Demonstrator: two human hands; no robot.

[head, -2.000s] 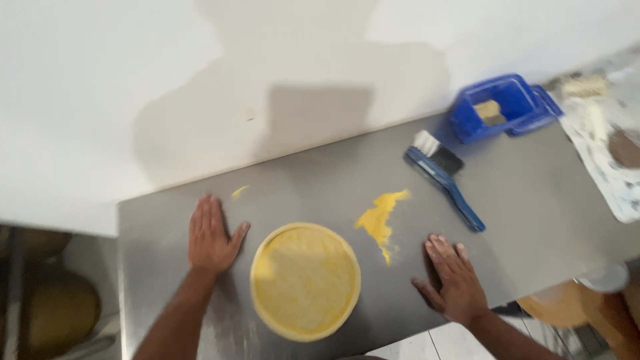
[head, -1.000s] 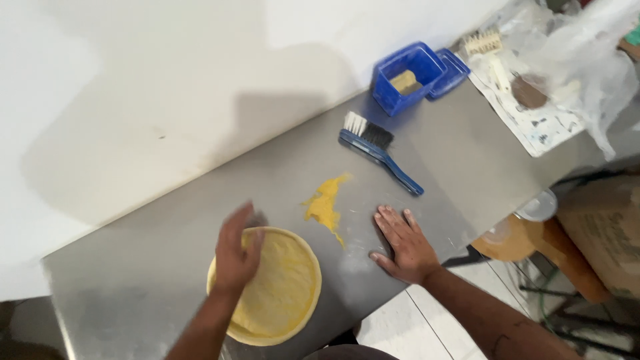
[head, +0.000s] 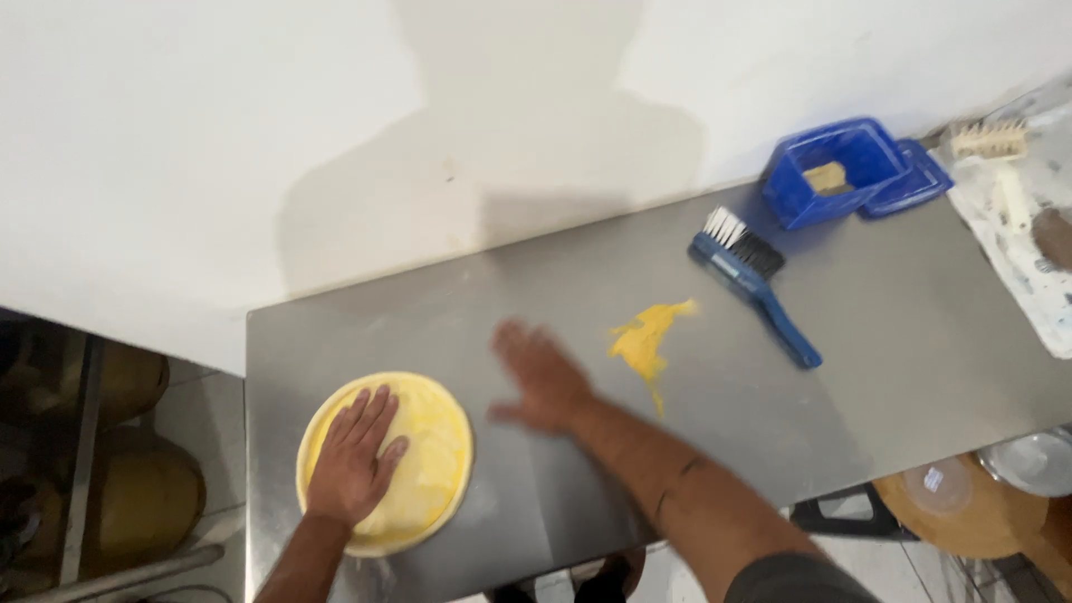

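My left hand (head: 356,456) lies flat, fingers slightly apart, on a round yellow disc with a raised pale rim (head: 435,469), near the left end of a metal table (head: 536,494). To its right, my right hand (head: 540,377) is blurred, its fingers apart and nothing in it, over the metal surface between the disc and an irregular yellow patch (head: 645,339). Farther right lies a blue-handled brush (head: 762,293) with white and black bristles.
A blue plastic container (head: 833,172) holding a pale yellowish piece stands by the wall, its blue lid (head: 909,184) beside it. At the far right, a pale brush (head: 988,138) lies on a stained white sheet (head: 1038,314). A stool (head: 963,511) stands below the table's front edge.
The disc has moved left, away from the yellow patch. My left hand has come from the bare table onto the disc. My right hand has moved left across the patch. The view has shifted.
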